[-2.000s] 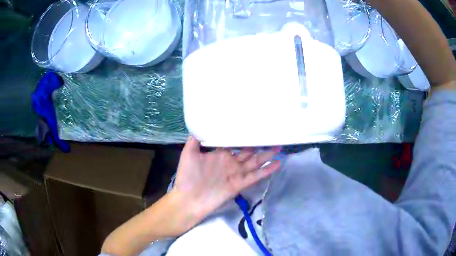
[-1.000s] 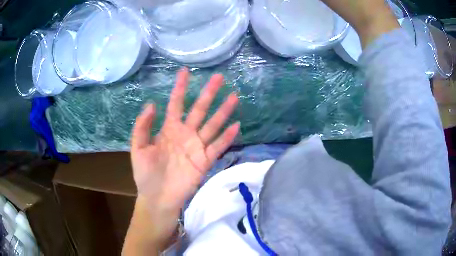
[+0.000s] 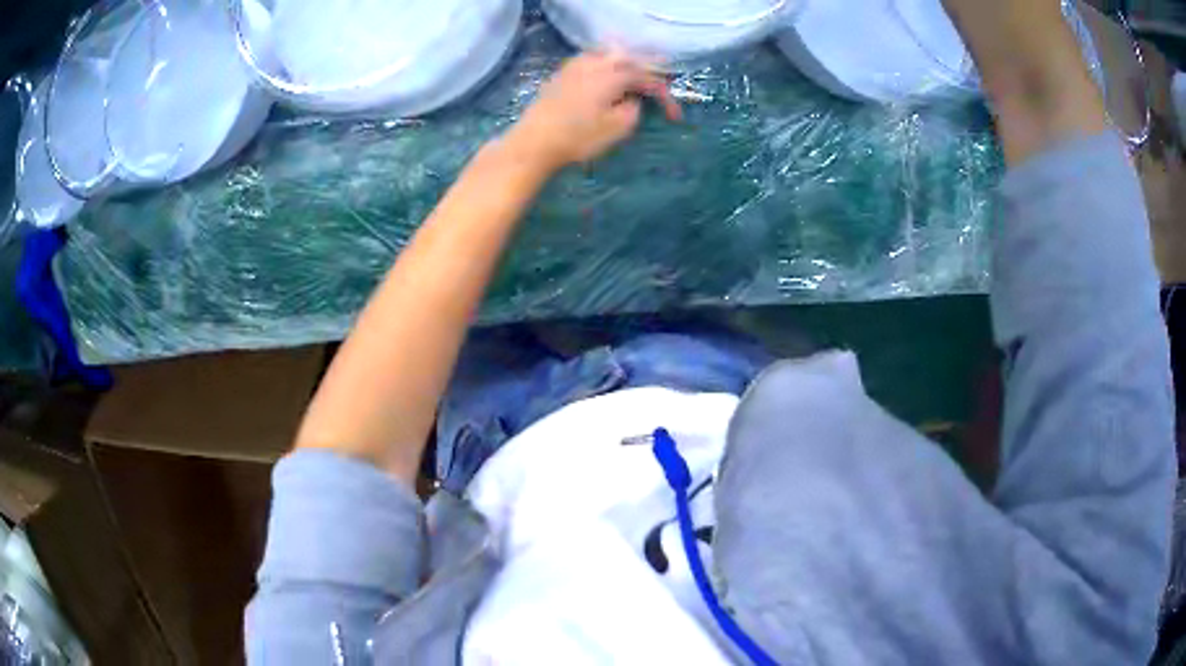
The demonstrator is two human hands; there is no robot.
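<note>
Several clear-and-white round housings stand along the green bench at the top edge. My left hand is over the film-covered bench, at the near edge of the middle housing. Its fingers are bent, and whether they touch the housing cannot be told. My right forearm reaches up at the right, beside another housing. My right hand is cut off by the top edge; only the wrist shows.
Wrinkled clear film covers the bench's near part. A blue cloth hangs at its left end. A brown carton is below at left, with white parts in the lower left corner. Brown cardboard lies at far right.
The housing held up in front two seconds ago is no longer there. My left hand, open palm up a second ago, has moved forward to the row. The bench view has shifted slightly left and up.
</note>
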